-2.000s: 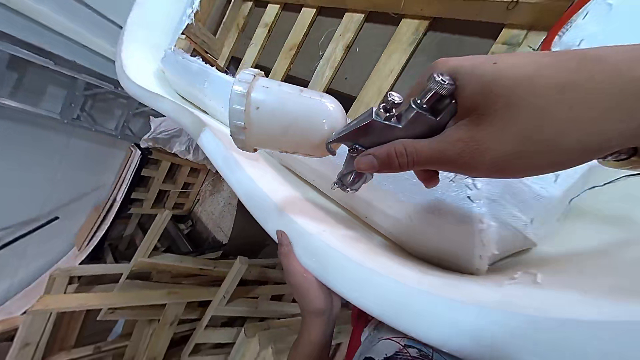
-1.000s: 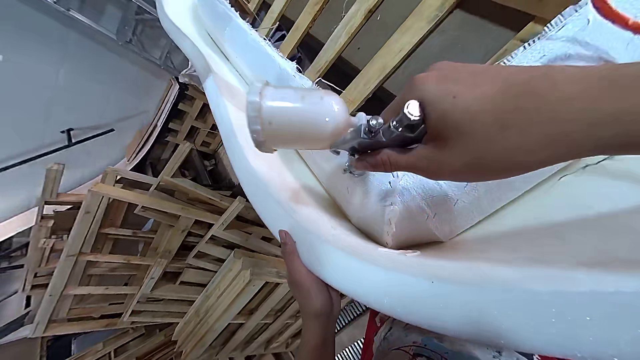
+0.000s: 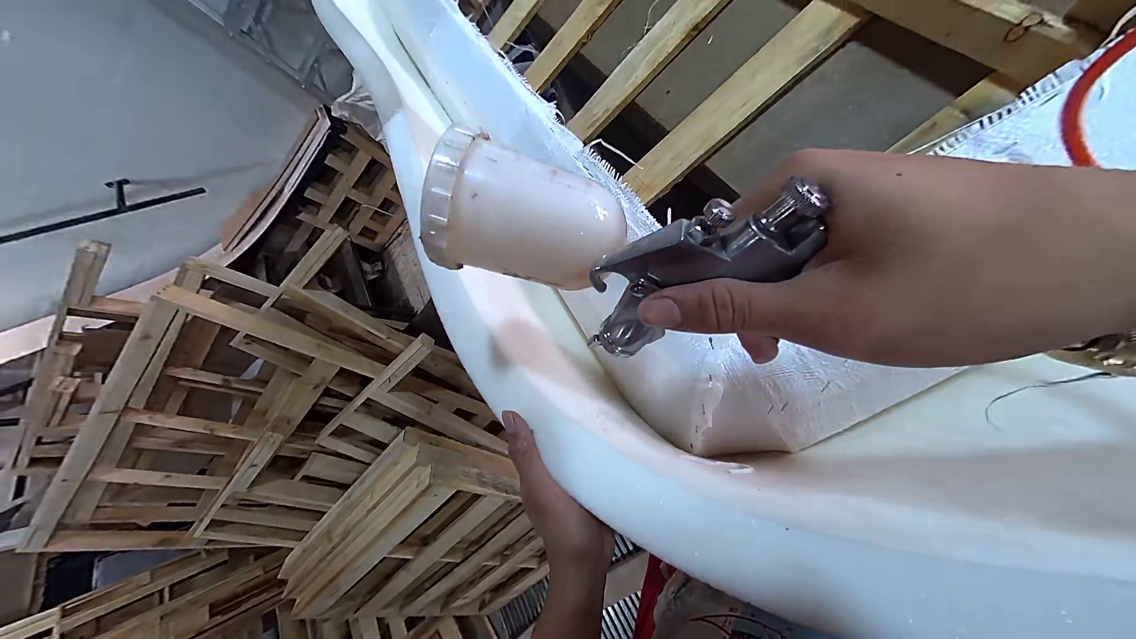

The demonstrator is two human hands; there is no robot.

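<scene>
My right hand (image 3: 799, 275) grips a metal spray gun (image 3: 710, 248) from the right, its thumb along the body. A translucent plastic cup (image 3: 532, 209) on the gun holds pale liquid and points left. The gun's nozzle is over the curved edge of a white foam piece (image 3: 568, 399), beside white woven fabric (image 3: 763, 390) that is fixed on with what look like staples. Below, my left hand (image 3: 559, 515) rests against the foam's outer edge, thumb up on its side; its other fingers are hidden behind the foam.
Stacked wooden pallets and frames (image 3: 266, 382) fill the lower left. Behind the foam is a slatted wooden frame (image 3: 737, 98). An orange-red hose (image 3: 1078, 106) curves at the upper right. A pale wall (image 3: 133, 115) with a black bar stands at the upper left.
My right hand and the spray gun have moved along the foam's edge. My left hand stays at the outer edge. The view has shifted, showing more of the pallets.
</scene>
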